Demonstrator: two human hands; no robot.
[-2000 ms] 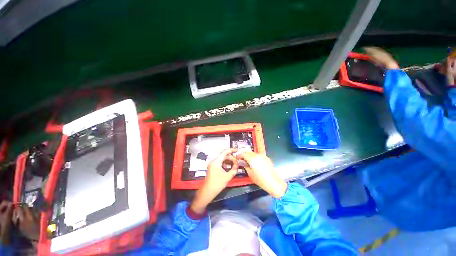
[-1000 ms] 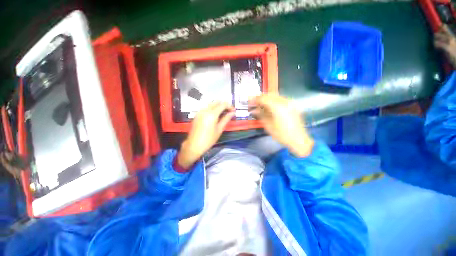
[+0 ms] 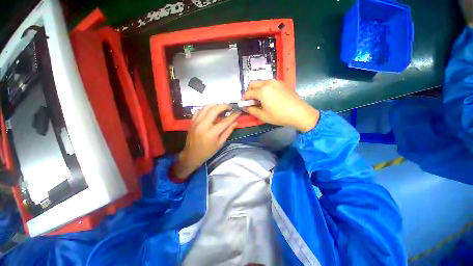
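Observation:
An open-backed tablet lies in a red-orange frame (image 3: 158,78) on the green bench in front of me. Its silver battery (image 3: 212,70) has a small dark tilted pad (image 3: 196,84) on it. The main board (image 3: 259,63) with silver patches is at its right end. My left hand (image 3: 206,132) is at the tablet's lower edge, fingertips on a small dark piece (image 3: 235,107) there. My right hand (image 3: 277,105) is over the lower right, thumb and fingers pinched together at the same spot. Whether the right fingers hold anything is hidden.
A blue parts bin (image 3: 376,36) with small contents stands right of the work. At left, another tablet in a white frame (image 3: 98,156) lies tilted on stacked red frames (image 3: 98,78). A person's blue sleeve (image 3: 461,88) shows at the right edge. The chipped rail (image 3: 155,18) runs behind.
The view has tilted down and closer, so the tablet and bin sit higher in the picture. My hands have come closer together at the tablet's lower edge.

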